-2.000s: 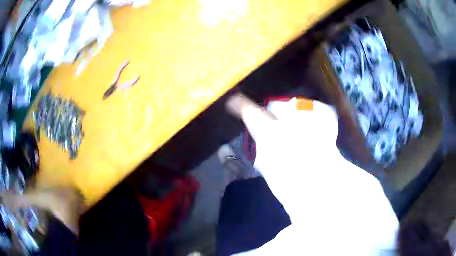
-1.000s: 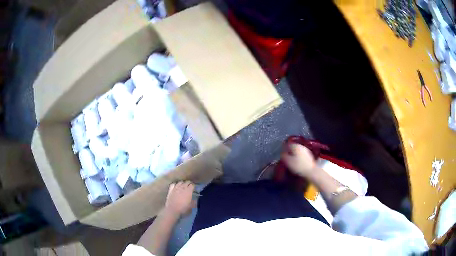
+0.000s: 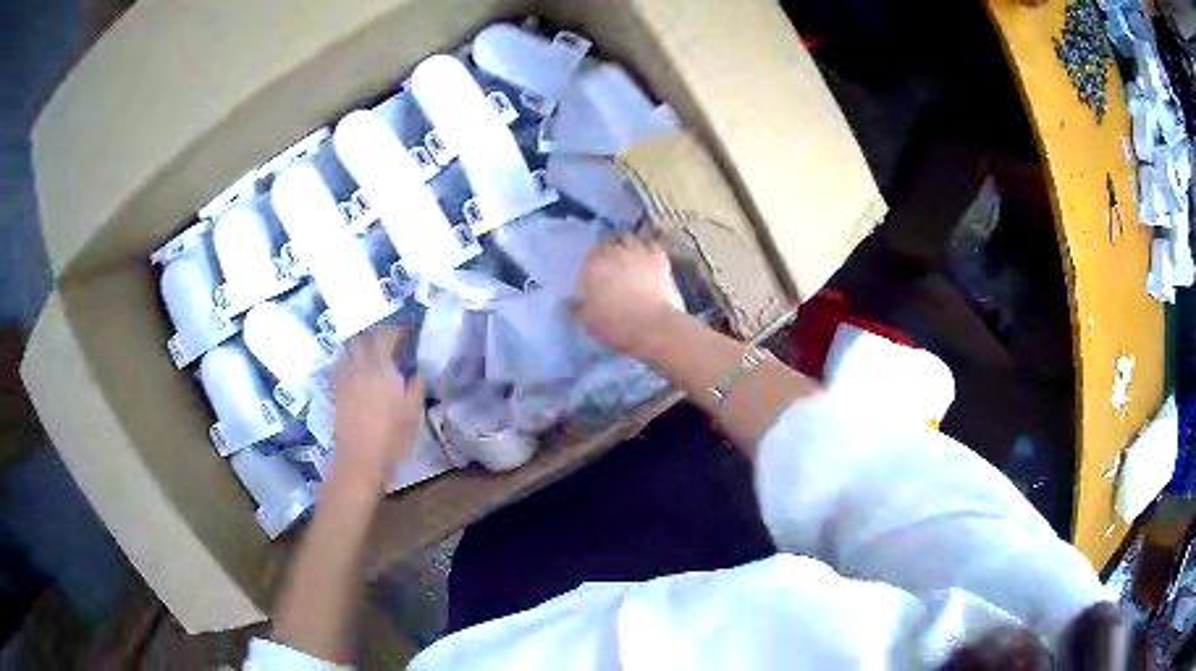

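White rounded housing shells lie in rows inside a large open brown carton in front of me. A crumpled translucent plastic wrap lies among them near the middle. My left hand is inside the carton over the shells at the near side, blurred. My right hand is inside the carton at the right, over white shells, with its fingers curled. Whether either hand grips something cannot be told.
The orange-yellow bench runs down the right side, with a dark metallic heap, small white pieces and white housings along its far edge. A red stool with a white cover stands beside my right arm.
The carton now appears closer and larger. My left hand has left the carton's near edge and is inside. My right hand has let go of the red stool and moved into the carton.
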